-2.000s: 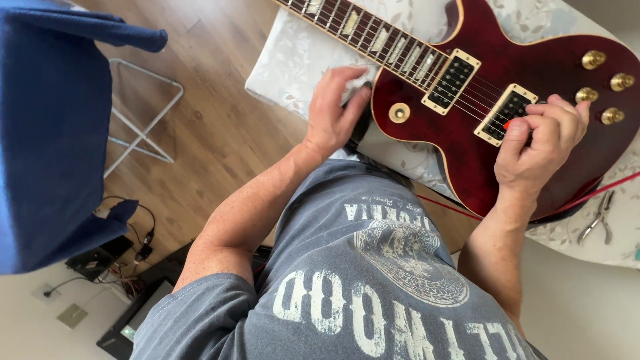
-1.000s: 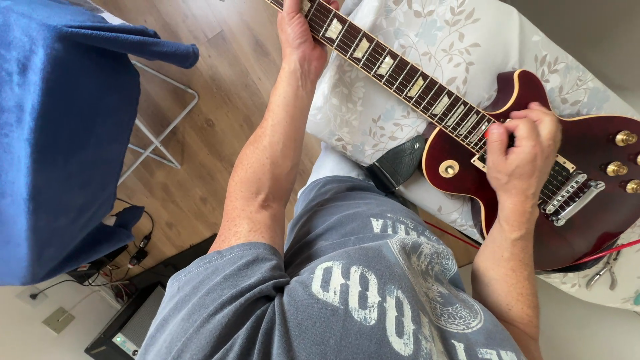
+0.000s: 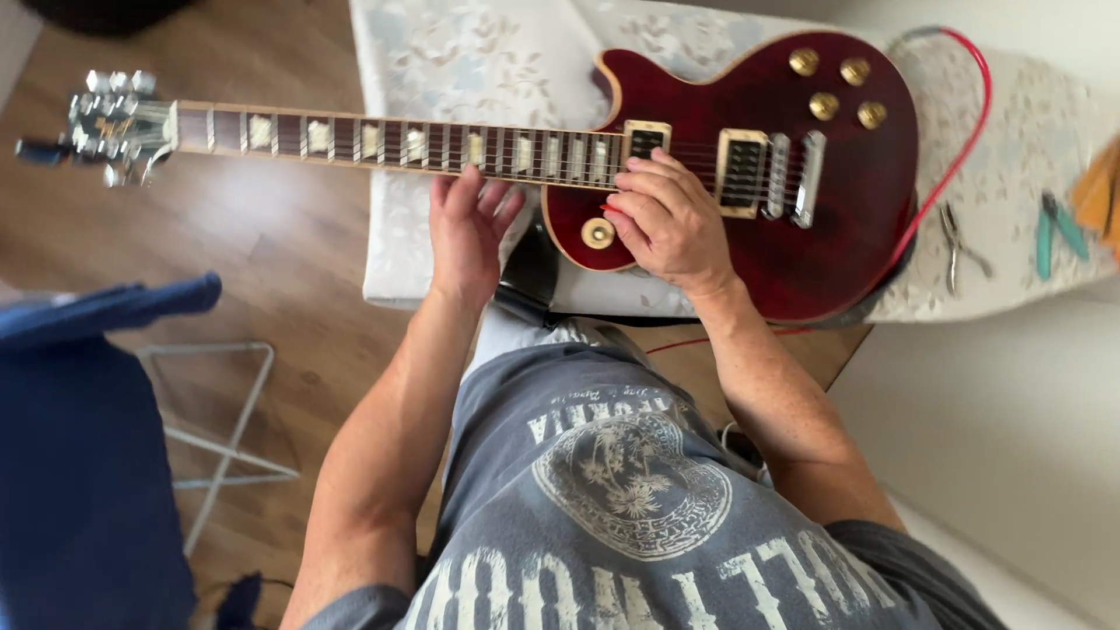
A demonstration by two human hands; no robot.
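Note:
A dark red electric guitar [image 3: 814, 254] lies face up, its neck pointing left, past the edge of the padded board. My left hand [image 3: 471, 219] is at the lower edge of the fretboard [image 3: 341, 140], palm up and fingers apart, with nothing seen in it. Between the thumb and fingers of my right hand [image 3: 674, 219] is a small red pick [image 3: 610, 208], over the strings beside the neck pickup [image 3: 647, 140]. A device with a dark end is clipped at the headstock [image 3: 114, 127]. A black strap [image 3: 529, 267] hangs by the body.
The board wears a floral cover [image 3: 464, 44]. On its right lie silver pliers [image 3: 952, 249], teal-handled cutters [image 3: 1046, 236] and an orange cloth [image 3: 1101, 197]. A red cable [image 3: 980, 114] loops around the guitar body. Blue fabric [image 3: 79, 472] hangs over a white metal stand [image 3: 232, 446] at the left.
My left hand has left the neck it was around one second ago and is now at the neck's lower edge. The view has shifted, bringing the headstock into sight.

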